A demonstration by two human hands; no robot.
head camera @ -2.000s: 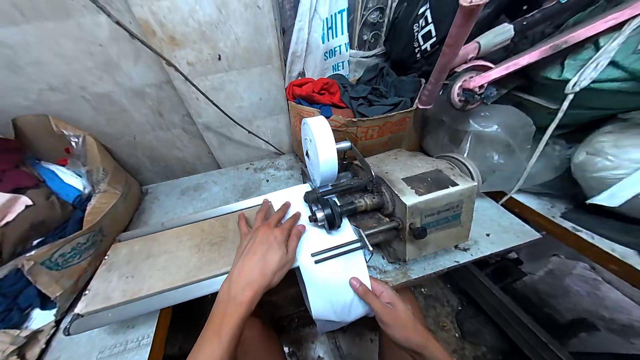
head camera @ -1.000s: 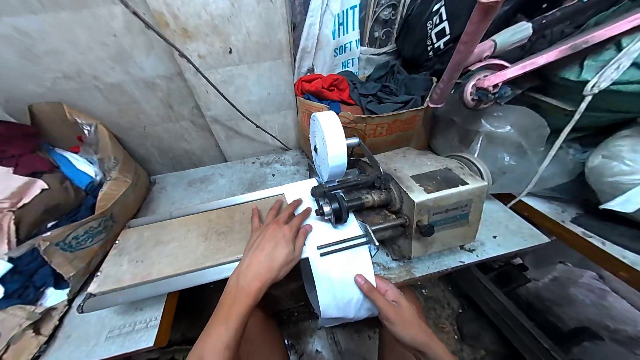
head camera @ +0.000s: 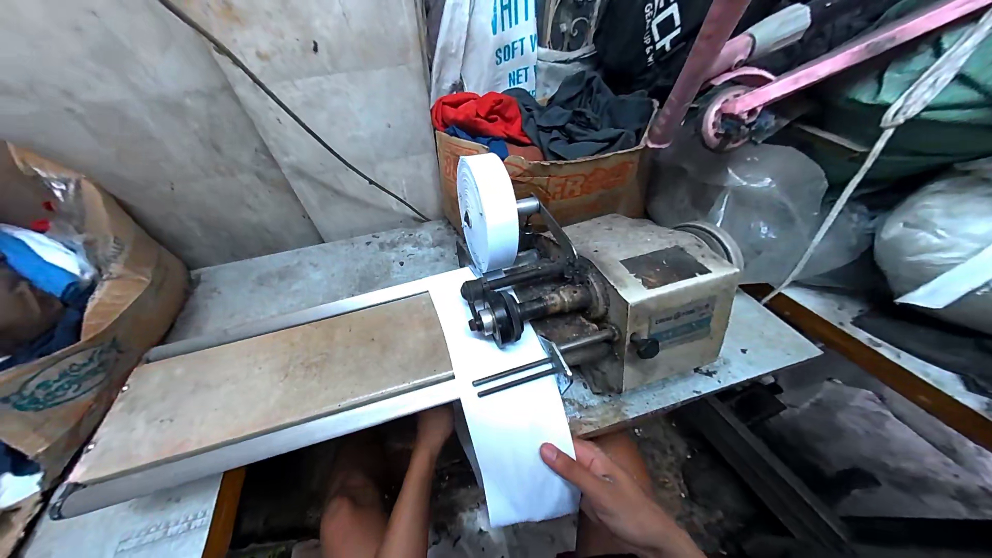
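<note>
A wide white fabric strip (head camera: 515, 449) runs over the flat bed of a beige roller machine (head camera: 674, 310) and hangs down over the front edge. My right hand (head camera: 601, 480) pinches the right edge of its hanging part, thumb on the front face. My left hand (head camera: 435, 422) is below the front edge of the bed, left of the strip; its fingers are hidden. A white roll of wound strip (head camera: 488, 213) sits on a spindle above the black rollers (head camera: 504, 318). Two thin metal guide rods (head camera: 515, 377) lie across the strip.
The long tan board (head camera: 294, 380) extends left from the rollers. At the far left stands a cardboard box with cloth (head camera: 85, 372). Behind the machine is another cardboard box (head camera: 604, 186) with red and dark cloth. A pink metal frame (head camera: 845, 62) and plastic bags are at the right.
My left hand has left the strip on the bed, where it lay flat, and is now below the front edge. My right hand still holds the strip's right edge.
</note>
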